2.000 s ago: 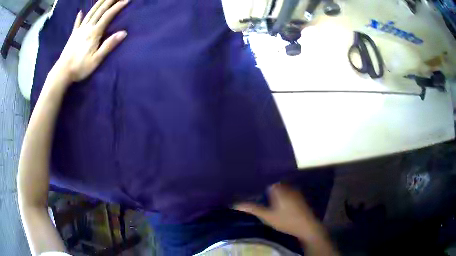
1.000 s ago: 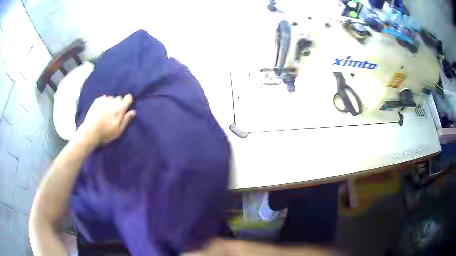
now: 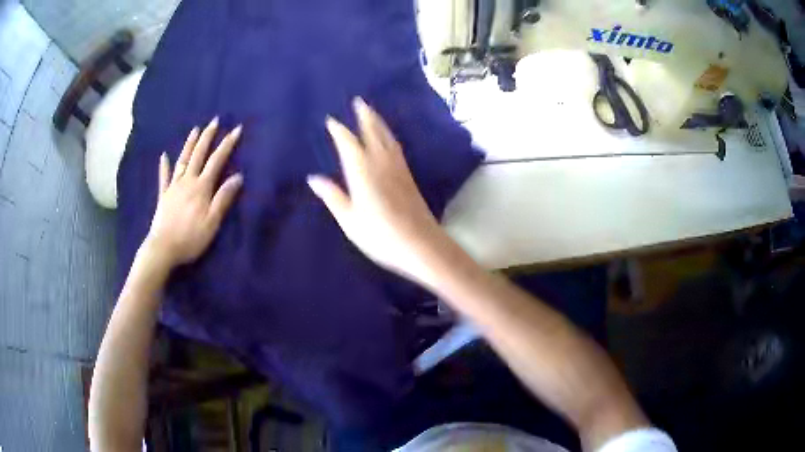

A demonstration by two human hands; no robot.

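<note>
A dark purple-navy garment piece [image 3: 282, 238] lies spread over the left part of the machine table and hangs over its front edge toward my lap. My left hand [image 3: 192, 207] lies palm down on the left part of the cloth, fingers spread. My right hand [image 3: 372, 199] lies palm down near the cloth's middle, fingers apart. Neither hand pinches the cloth. The cloth's right corner points onto the cream table [image 3: 565, 199]. The presser foot area [image 3: 470, 66] is just right of the cloth's upper edge.
The cream sewing machine head [image 3: 662, 71] with blue "ximto" lettering is at upper right. Black-handled scissors [image 3: 620, 101] lie below the lettering. A chair with a pale cushion [image 3: 106, 146] and dark wooden back stands at the left, beside a brick-pattern wall [image 3: 40, 256]. A black bracket [image 3: 726, 113] is at right.
The bunched cloth has been spread out flat and reaches further up and right. My left hand has opened from its curled pose. My right hand has come up from the bottom edge onto the cloth.
</note>
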